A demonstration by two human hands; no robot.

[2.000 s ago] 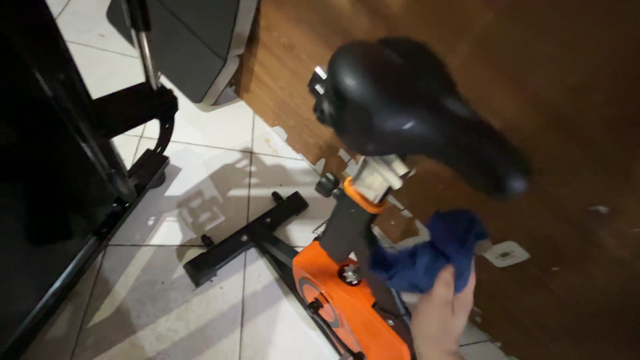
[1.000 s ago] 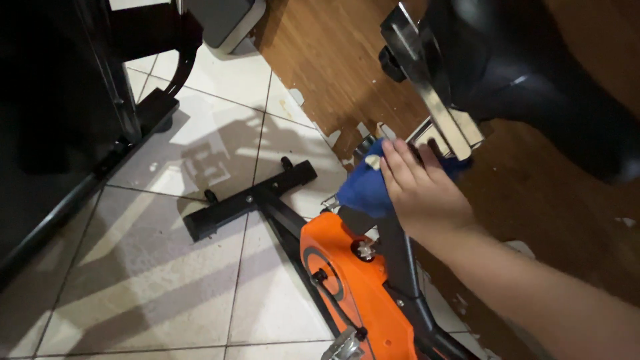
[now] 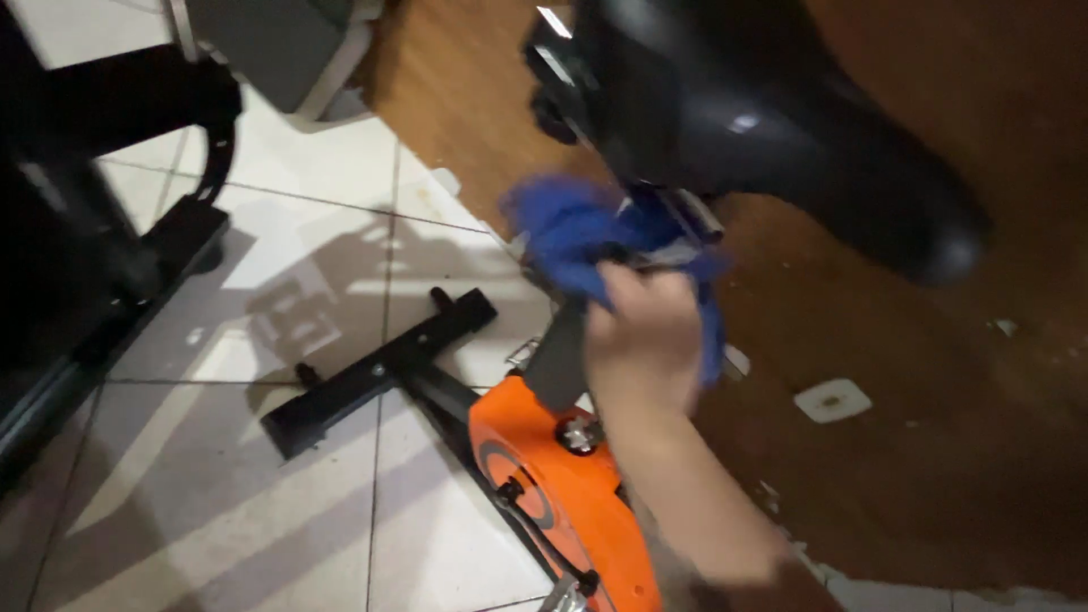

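My right hand reaches in from the lower right and grips a blue cloth. The cloth is bunched around the seat post just beneath the black saddle of an exercise bike and hangs down past my fingers. Motion blurs both hand and cloth. Below them are the bike's dark frame tube and its orange housing, with a crank on the side. The black floor bar lies on the tiles. My left hand is out of view.
At the left stands a large black metal frame, with a grey padded object behind it. Pale floor tiles meet a brown wood-look surface bearing a small whitish plate and scattered flakes.
Two seconds ago my right hand held the cloth lower, beside the frame tube; it then moved up to the seat post. Since one second ago the cloth has spread out more around the post.
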